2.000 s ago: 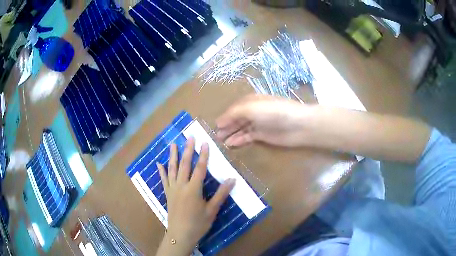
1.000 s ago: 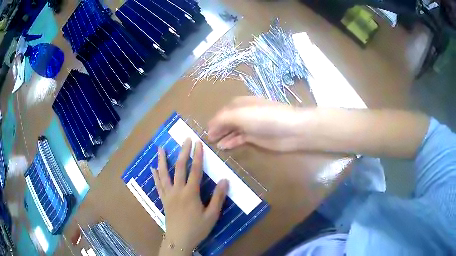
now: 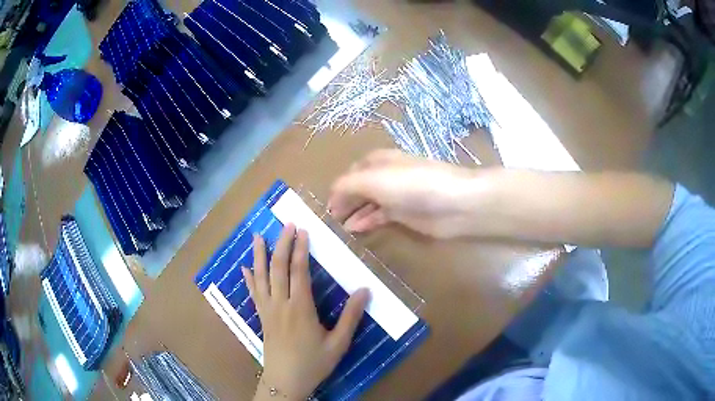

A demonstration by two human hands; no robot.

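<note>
A blue solar panel (image 3: 263, 227) with thin silver lines lies tilted on the brown tabletop. A wide white strip (image 3: 345, 266) lies along its right side, and a narrower white strip (image 3: 234, 321) along its left edge. My left hand (image 3: 302, 313) lies flat on the panel with fingers spread, its fingertips and thumb at the wide strip. My right hand (image 3: 384, 196) is just right of the panel's upper part, fingers curled and thumb close to them. A thin silver ribbon (image 3: 392, 276) runs beside the panel below its fingers. Whether the fingers pinch the ribbon is hidden.
Cell string stacks (image 3: 188, 86) lie on a pale sheet at upper left. A finished panel stack (image 3: 78, 294) is on a teal mat, with a blue bottle (image 3: 72, 95) beyond. Ribbon heap (image 3: 439, 98), white paper (image 3: 525, 125), yellow block (image 3: 571, 43) and long ribbons (image 3: 168, 376) surround the work.
The wide strip has shifted slightly left on the panel since the oldest frame. My right hand has moved slightly left along the panel's edge. My left hand stays flat on the panel.
</note>
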